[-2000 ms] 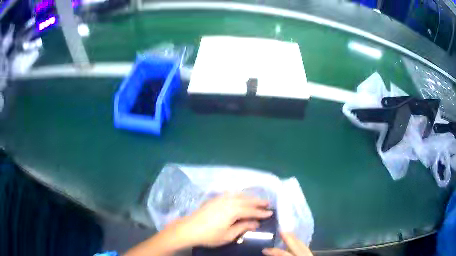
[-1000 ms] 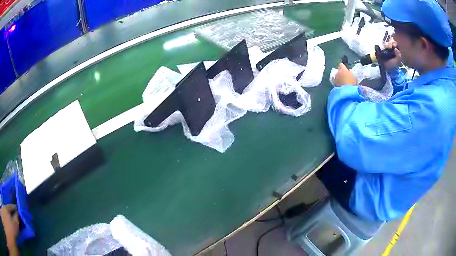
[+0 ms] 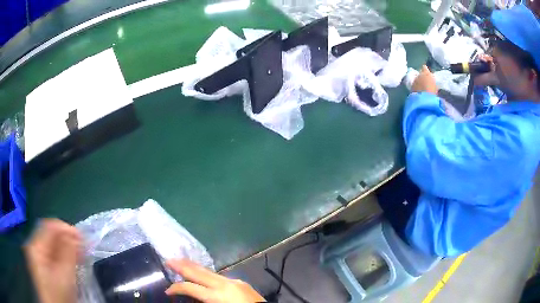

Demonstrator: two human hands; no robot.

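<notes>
A glossy black router housing (image 3: 131, 273) lies on bubble wrap (image 3: 172, 234) at the bench's near edge, lower left. A small pale dot and a light reflection show on its face. My right hand (image 3: 210, 284) is at its right side, fingertips on the edge, holding it. My left hand (image 3: 56, 257) is blurred, raised just left of the housing; whether it pinches anything cannot be told. The blue screw bin (image 3: 13, 183) is cut off by the left edge.
A low black box with a white top (image 3: 77, 100) stands at the left back. Black units (image 3: 266, 71) with arms lie in bubble wrap beyond. A person in blue (image 3: 468, 165) sits at right by a grey stool (image 3: 379, 260), holding a screwdriver (image 3: 471, 67). Cables hang below the bench edge.
My left hand has moved from the blue bin to beside the housing. My right hand has come into view at the housing. The view has tilted down, showing more of the housing.
</notes>
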